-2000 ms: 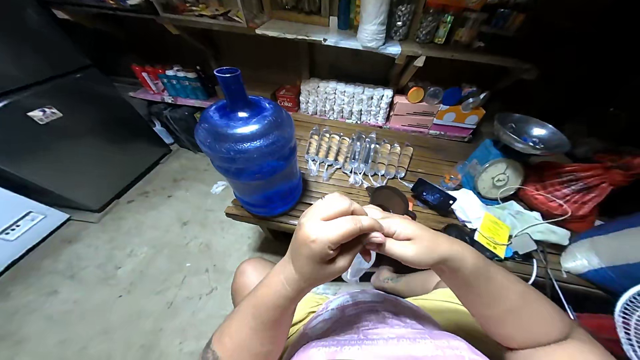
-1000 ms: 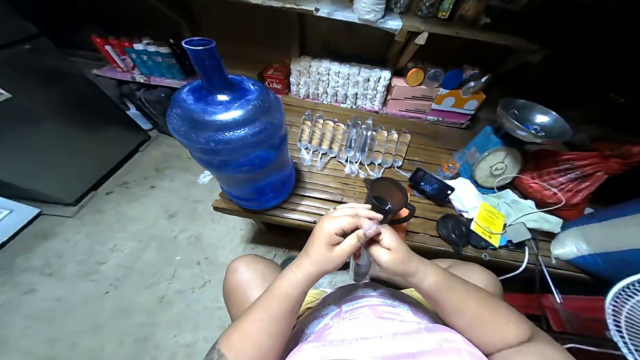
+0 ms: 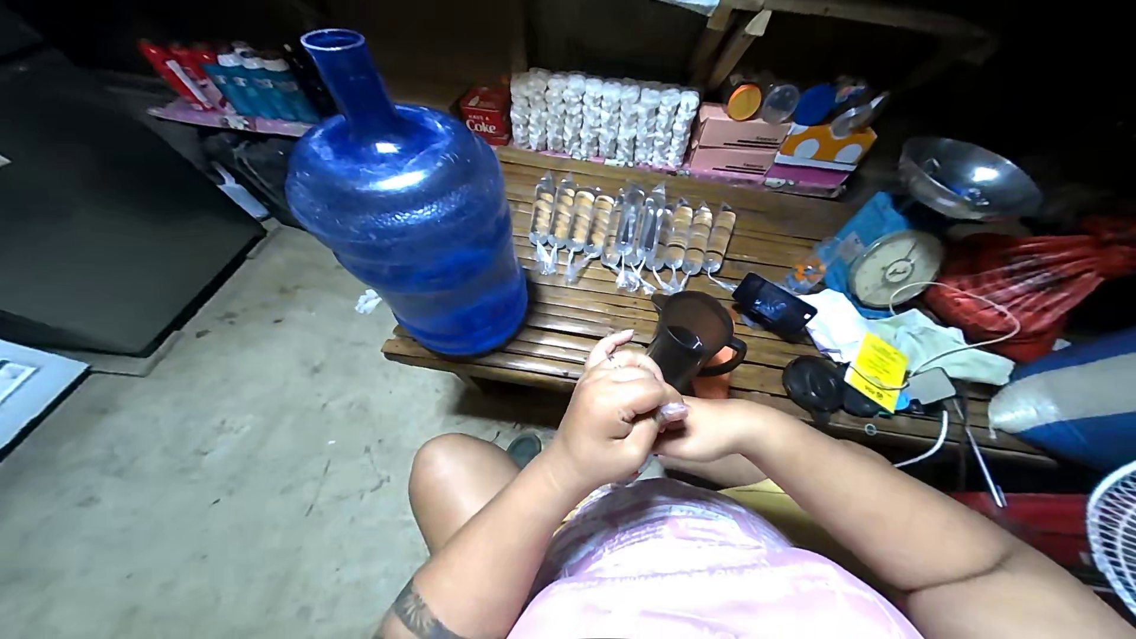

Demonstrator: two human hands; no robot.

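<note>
My left hand (image 3: 617, 408) and my right hand (image 3: 701, 428) meet above my lap, fingers closed together around a clear plastic bag (image 3: 652, 466), of which only a bit shows below them. Just beyond them a dark brown plastic pitcher (image 3: 701, 319) stands at the bench edge, with orange plastic beneath or behind it. Farther back, a row of clear plastic tubes of water (image 3: 628, 222) with twisted or knotted ends lies on the slatted bench (image 3: 568, 328). A large blue water jug (image 3: 417, 222), partly filled, stands on the bench's left end.
White-filled packs (image 3: 603, 120), a red box (image 3: 486, 115) and pink boxes (image 3: 732, 142) line the back. To the right are a phone (image 3: 774, 304), a weighing scale (image 3: 896, 266), a black lid (image 3: 812, 383), a yellow card (image 3: 879, 373), cables and a red bag (image 3: 1029, 284). A fan (image 3: 1114, 532) borders the right edge.
My hands stay together, and their grip on each other has shifted; the plastic that hung below them a second ago is now mostly hidden. The view has tilted somewhat.
</note>
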